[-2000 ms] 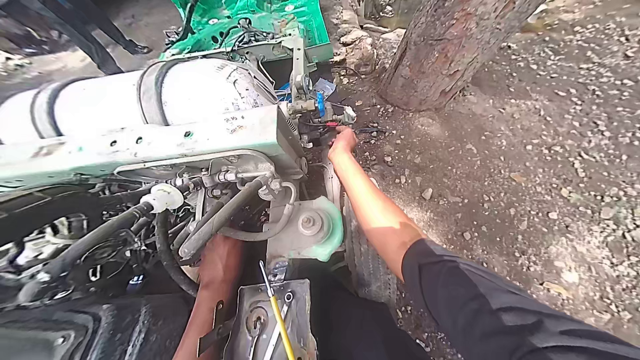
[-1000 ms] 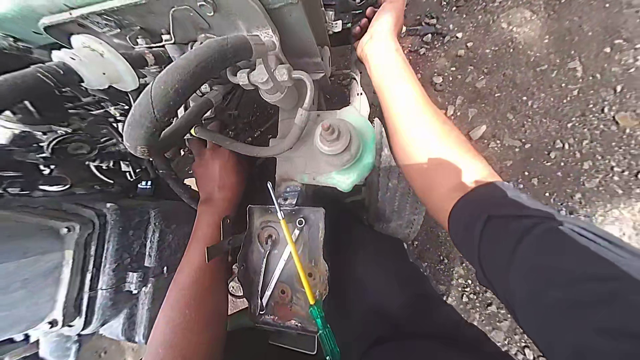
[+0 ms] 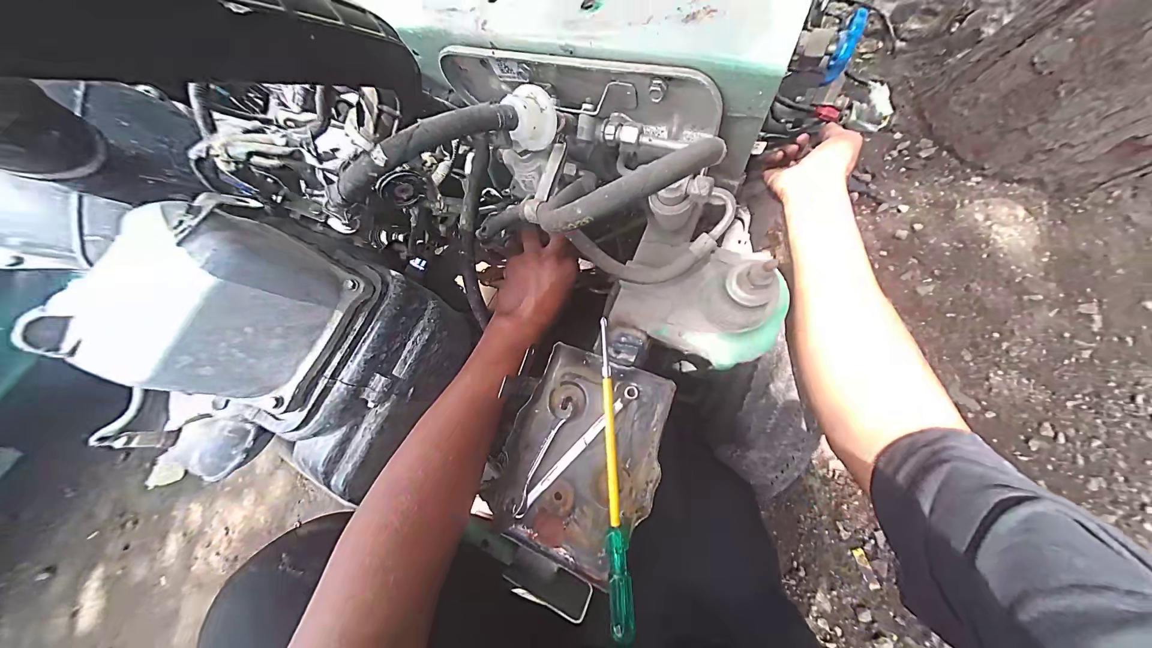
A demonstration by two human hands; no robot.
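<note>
My left hand (image 3: 537,277) reaches down into the engine bay, just below a black rubber hose (image 3: 630,191); its fingertips are hidden under the hoses. Past the end of the pale green body panel (image 3: 621,22), my right hand (image 3: 817,162) is among dark parts and wiring, close to a red fitting (image 3: 826,113); what its fingers touch is not clear. On a rusty metal tray (image 3: 650,405) between my arms lie a screwdriver with a green handle (image 3: 620,585) and yellow shaft sleeve, and a wrench (image 3: 576,450).
A strut mount (image 3: 752,286) with greenish paint stands right of the tray, above a tire (image 3: 769,432). A black air-filter-like housing (image 3: 270,297) is at left. A blue part (image 3: 846,45) is near my right hand. A tree trunk (image 3: 1035,90) rises from stony ground (image 3: 1017,360).
The view has shifted. Both hands remain in about the same places among the vehicle's parts. The screwdriver and wrench still lie on the tray.
</note>
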